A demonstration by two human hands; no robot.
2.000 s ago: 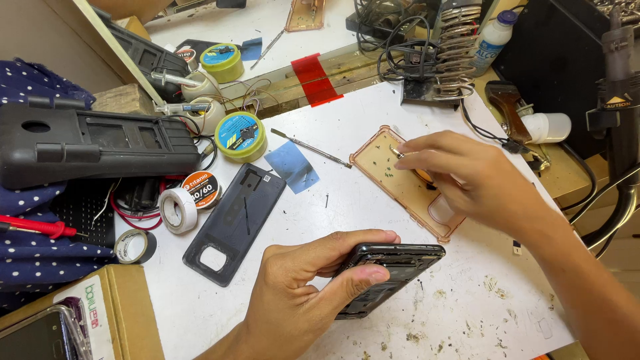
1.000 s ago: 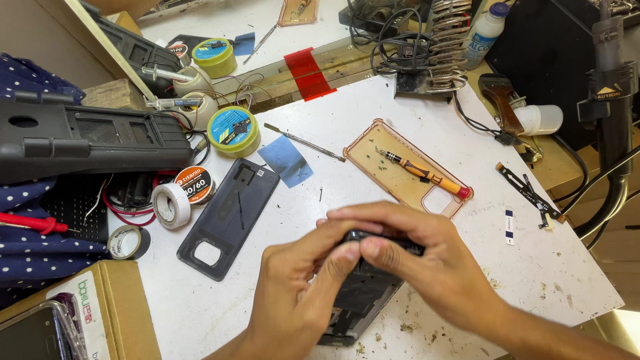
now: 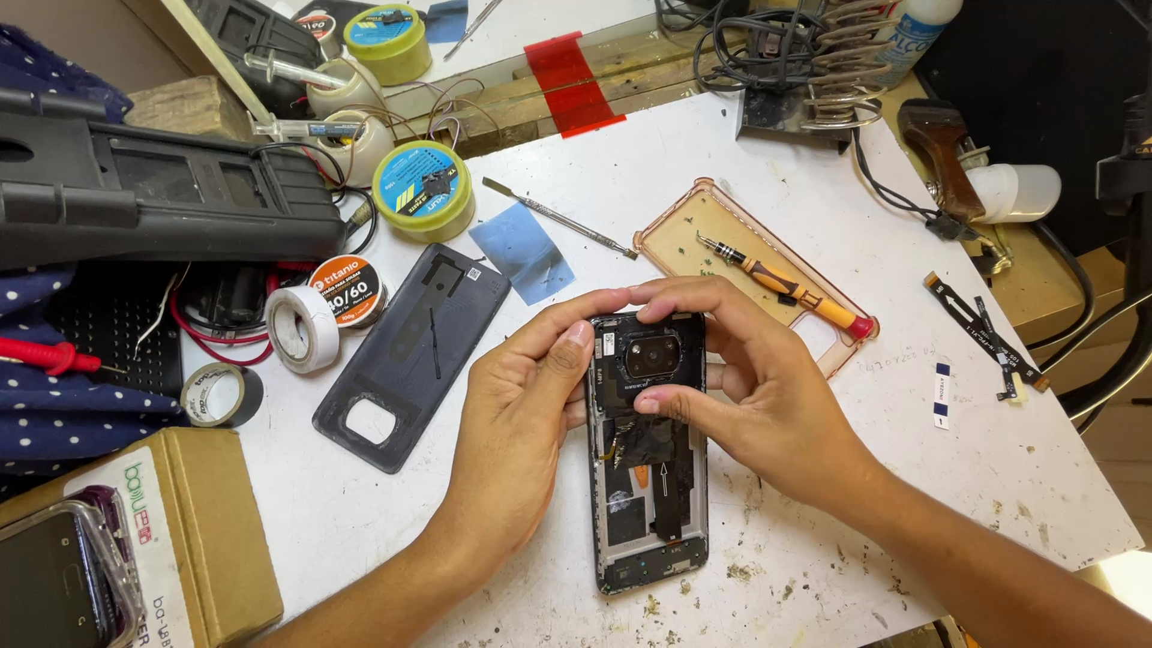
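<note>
An opened smartphone (image 3: 666,504) stands at the centre, its inner side with the camera module (image 3: 652,355) facing me. My left hand (image 3: 531,405) grips its left edge near the top, thumb on the upper corner. My right hand (image 3: 765,387) holds the upper right, its thumb beside the camera module and fingers over the top edge. Left of the hands lies the detached back cover (image 3: 405,360) with a thin dark strip on it. An orange and black screwdriver (image 3: 796,288) rests on a clear phone case (image 3: 675,216) behind my right hand. A metal spudger (image 3: 558,218) lies beside a blue film sheet (image 3: 522,252).
Flex cables (image 3: 981,333) lie at the right. On the left are a solder spool (image 3: 346,288), tape rolls (image 3: 301,328), a yellow-green tin (image 3: 423,191), a black case-like object (image 3: 162,189) and a cardboard box (image 3: 216,531). A soldering iron stand (image 3: 810,90) is at the back.
The screwdriver, in my right hand two seconds ago, now lies on the clear case. My right hand has moved onto the phone, and the phone has turned so its inner side shows more fully.
</note>
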